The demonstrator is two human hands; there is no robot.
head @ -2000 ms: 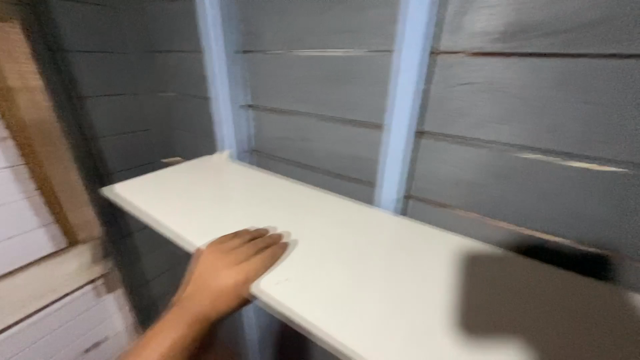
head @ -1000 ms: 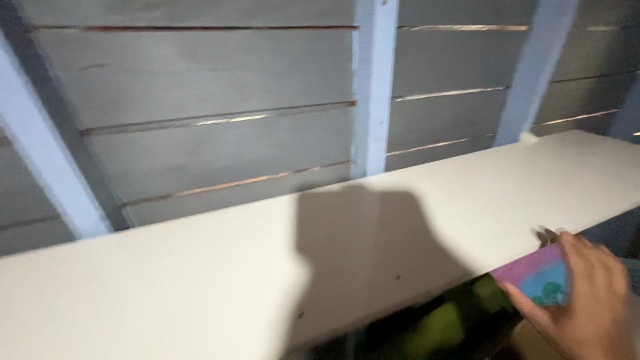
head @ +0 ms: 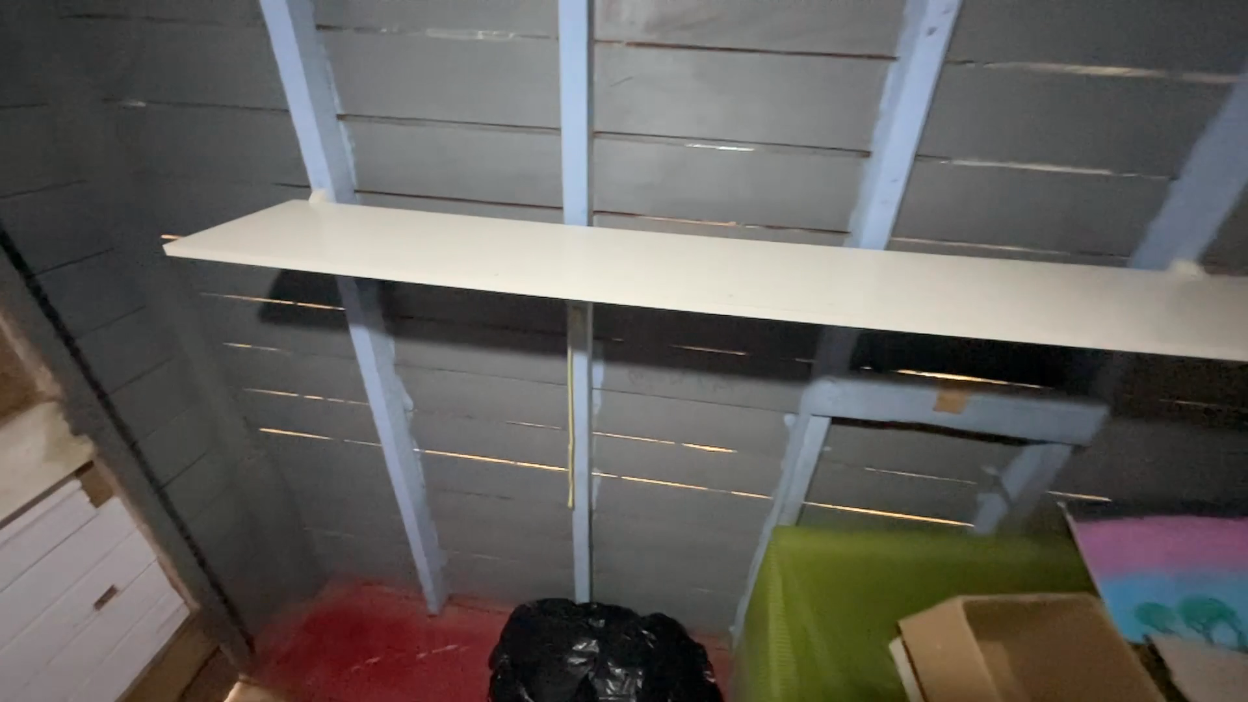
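Note:
Neither my left hand nor my right hand shows in the head view now. A long white shelf board (head: pixel 624 263) runs across the gray plank wall (head: pixel 468 73), in front of light blue upright studs (head: pixel 575 117). Its left end stops short of the corner, and its right end runs out of the frame. Small pale pieces stand at its back edge by two studs. A painted sheet (head: pixel 1170 575) in pink and blue with green tree shapes lies low at the right edge.
Below the shelf, a black plastic bag (head: pixel 600 653) sits on the red floor (head: pixel 380 643). A green-covered block or box (head: pixel 877 575) stands at the right, with an open cardboard box (head: pixel 1033 648) on or before it. White-painted boards (head: pixel 88 575) are at the lower left.
The hand that touched the shelf's front edge, and later was at the painted sheet, is out of view. The view has shifted and now takes in the floor.

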